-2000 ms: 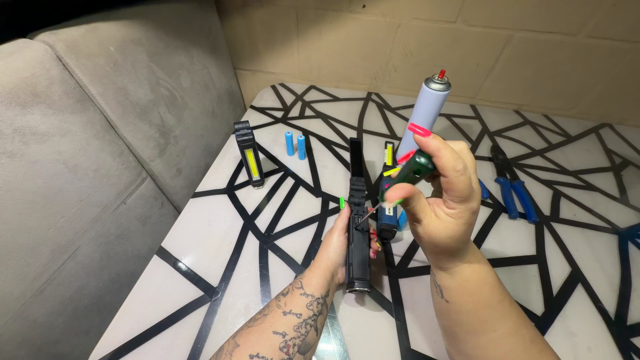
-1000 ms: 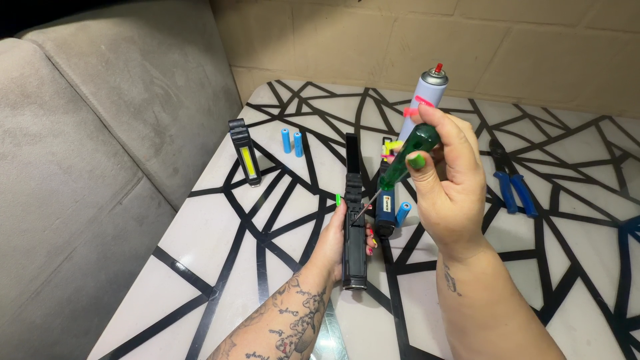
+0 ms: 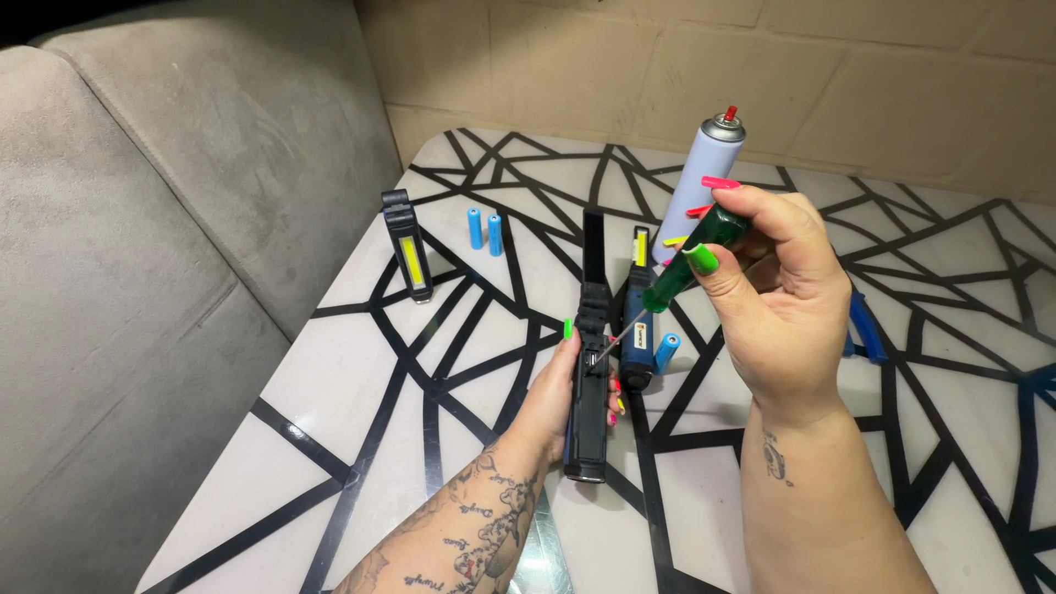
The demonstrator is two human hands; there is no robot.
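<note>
My left hand (image 3: 554, 396) is wrapped around a black folding work light (image 3: 589, 421), held upright with its slim dark head swung up at the top. My right hand (image 3: 775, 289) grips the green handle of a screwdriver (image 3: 689, 260). The screwdriver's thin metal shaft slants down to the left, its tip at a small recess near the upper part of the light's body. Just right of that light stands a blue and black work light (image 3: 638, 330) with a yellow strip. A blue cylindrical battery (image 3: 667, 353) is beside it.
Another black work light (image 3: 409, 252) with a yellow strip is at the table's left side, near two blue batteries (image 3: 484, 231). A spray can (image 3: 701, 165) with a red nozzle stands behind my right hand. Blue-handled pliers (image 3: 866, 327) lie to its right. A grey padded seat back (image 3: 198, 206) borders the table.
The screwdriver stays at the light's body while my right hand has shifted its hold on the handle. My left hand keeps the light in about the same place.
</note>
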